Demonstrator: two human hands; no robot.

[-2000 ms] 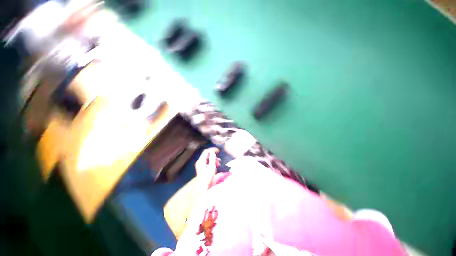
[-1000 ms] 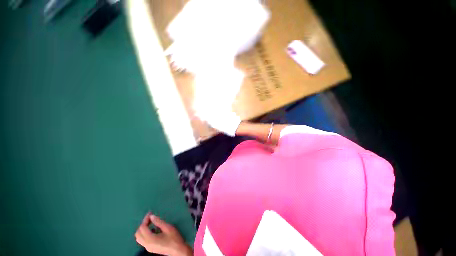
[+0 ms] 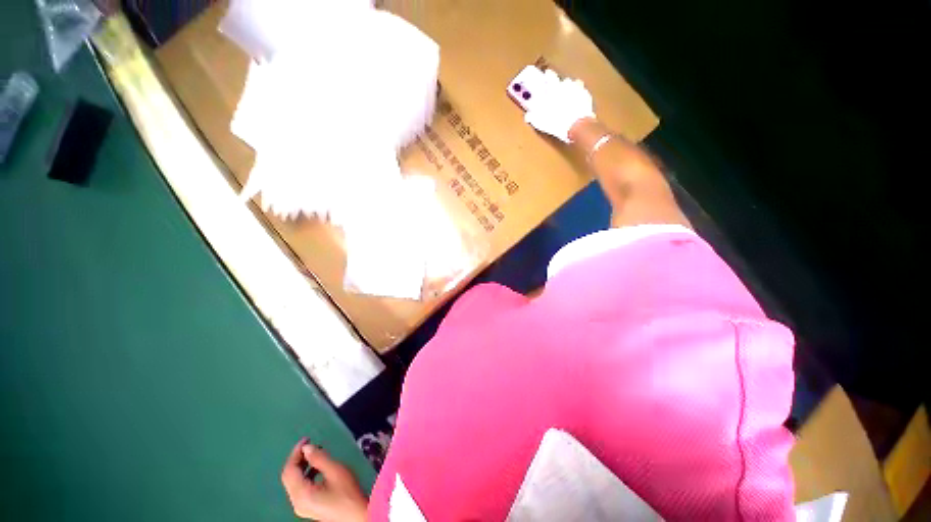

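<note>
My right hand, in a thin white glove, is at the far right of the brown cardboard. Its fingers are closed over a smartphone, whose pale pink back and camera end show beside the fingers. The rest of the phone is hidden under the hand. My bare left hand is at the lower edge of the picture, over the green belt. Its fingers are loosely curled with a gap at the thumb, and nothing shows in it. Translucent white bubble bags lie fanned out on the cardboard.
A black housing lies on the belt at upper left. A silvery wrapped block and a clear bag are beside it. Whitish tape runs along the belt rim. More cardboard shows at lower right.
My right hand has moved from the near end of the bubble bags right to the smartphone and closed on it. The view has shifted, showing more of the belt. My left hand remains low over the belt.
</note>
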